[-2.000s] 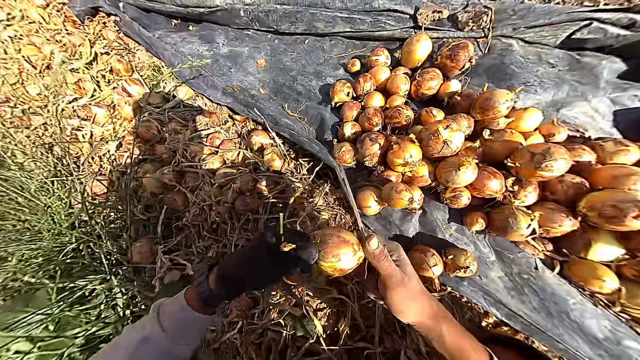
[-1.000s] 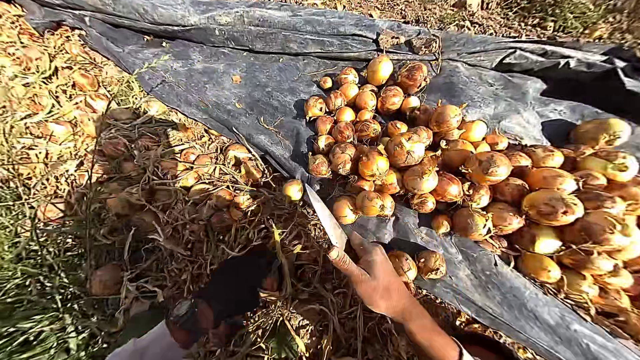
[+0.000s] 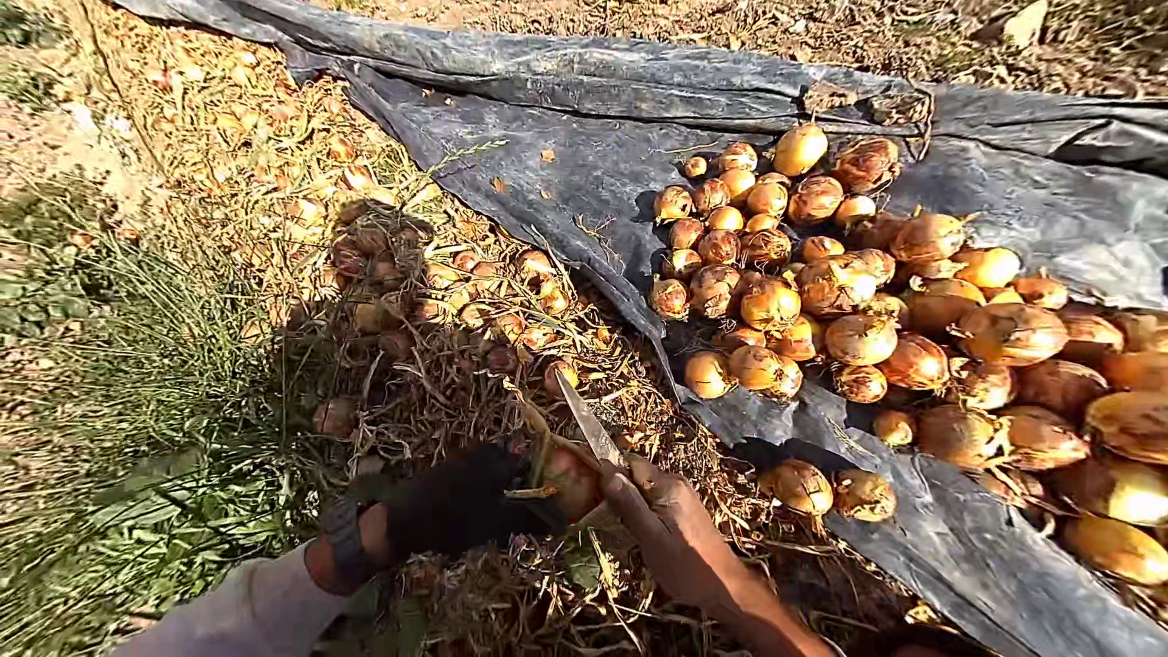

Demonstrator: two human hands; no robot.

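My left hand (image 3: 461, 502), in a black glove with a dark band at the wrist, holds an onion (image 3: 573, 482) with dry leaves on it. My right hand (image 3: 662, 520) is bare and shut on the handle of a knife, which the fingers hide. The knife's blade (image 3: 589, 422) points up and to the left, its lower part close beside the onion; whether it touches cannot be told. A small onion (image 3: 560, 376) lies by the blade's tip.
A large heap of onions (image 3: 858, 339) lies on a dark plastic sheet (image 3: 584, 192) at the right. Untrimmed onions (image 3: 511, 328) and dry stalks cover the ground at the left. Green grass (image 3: 182, 429) grows at the far left. Two onions (image 3: 864, 495) sit near the sheet's lower edge.
The onion held two seconds ago is no longer in my left hand; a leafy onion is there now. The knife has come down beside it. The view has shifted.
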